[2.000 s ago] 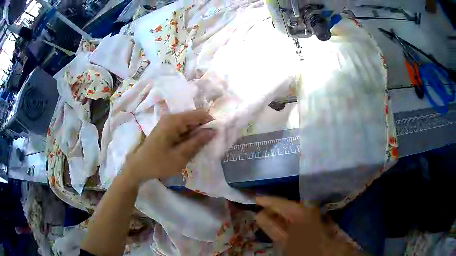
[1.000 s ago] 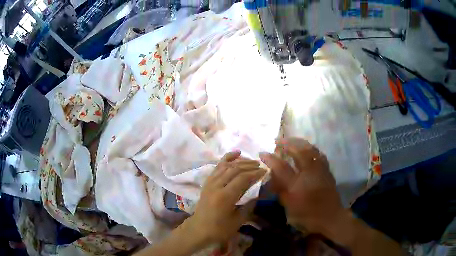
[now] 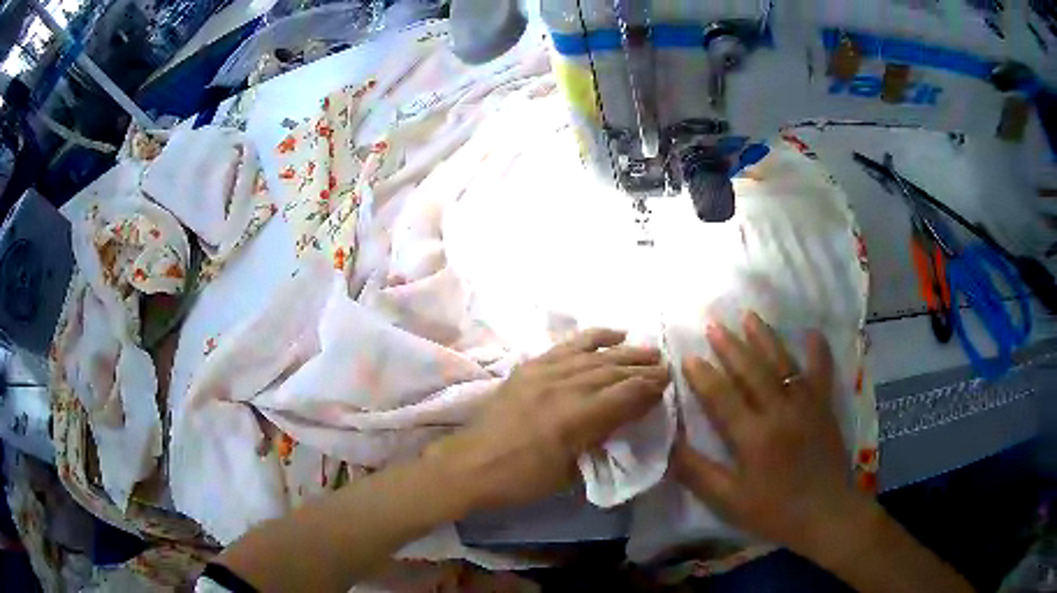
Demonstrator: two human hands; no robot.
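Note:
The garment panel (image 3: 359,359), pale side up, spreads in folds from the left to under the needle. Its right part (image 3: 800,261) lies flat with a floral edge. The presser foot and needle (image 3: 646,209) stand over the cloth in strong glare. My left hand (image 3: 580,394) lies on the cloth left of the seam line, fingers together, with a small cloth fold below it. Whether it pinches cloth is hidden. My right hand (image 3: 759,429) lies palm down on the right part, fingers apart, wearing a ring. A seam line runs between my hands toward the needle.
The white sewing machine head (image 3: 788,70) is above. Blue scissors (image 3: 985,307), an orange-handled tool (image 3: 931,284) and a long dark tool lie at right. A crumpled floral bundle (image 3: 145,261) lies at left. The grey ruler-marked edge (image 3: 962,423) shows at right.
Both hands came together at the seam, then spread flat on the cloth nearer the needle. The left panel was drawn over the ruler edge. The view has shifted, showing more machine.

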